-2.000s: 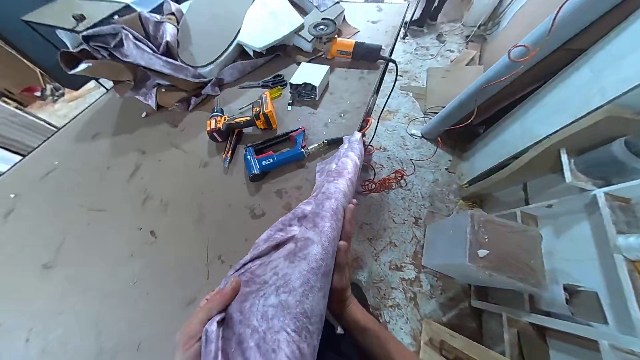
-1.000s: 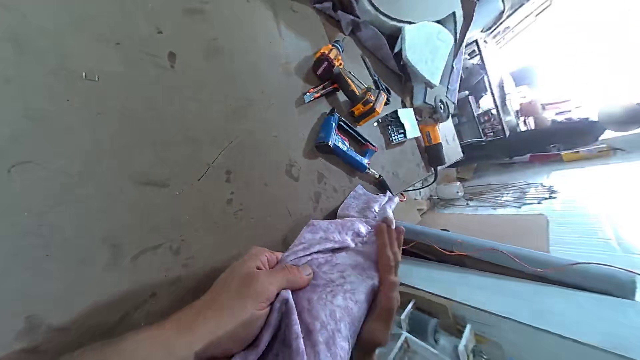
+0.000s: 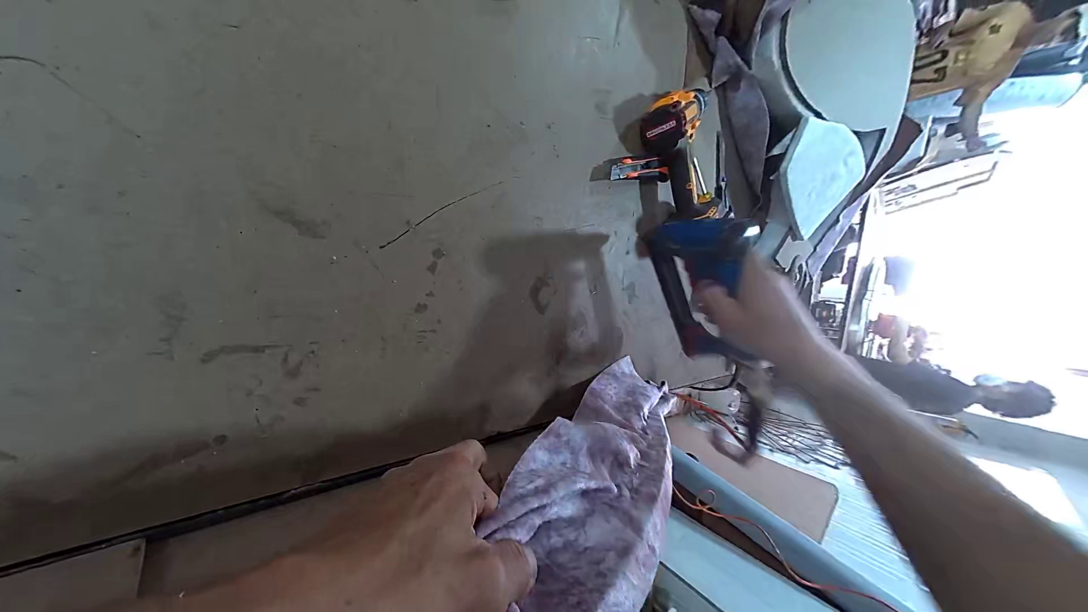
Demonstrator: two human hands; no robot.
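My left hand [image 3: 425,527] grips the left side of a fabric-covered piece [image 3: 586,501] in mottled mauve cloth, just off the table's edge. My right hand [image 3: 756,314], blurred, is closed around a blue pneumatic staple gun [image 3: 705,263] held above the table [image 3: 340,212], where its shadow falls. The hose hangs from the tool's lower end. Beyond the staple gun lie an orange and black cordless drill [image 3: 676,127] and a small tool with orange handles [image 3: 637,168], partly under the drill.
Foam-like cut pieces [image 3: 820,170] and dark mauve fabric scraps [image 3: 744,127] lie at the table's far end. A long grey roll [image 3: 748,527] with an orange air hose [image 3: 765,535] across it is at lower right. A person [image 3: 926,387] is in the background at right.
My right hand has left the mauve cloth and taken hold of the blue staple gun, which lay on the table before. It is now lifted. My left hand still holds the cloth.
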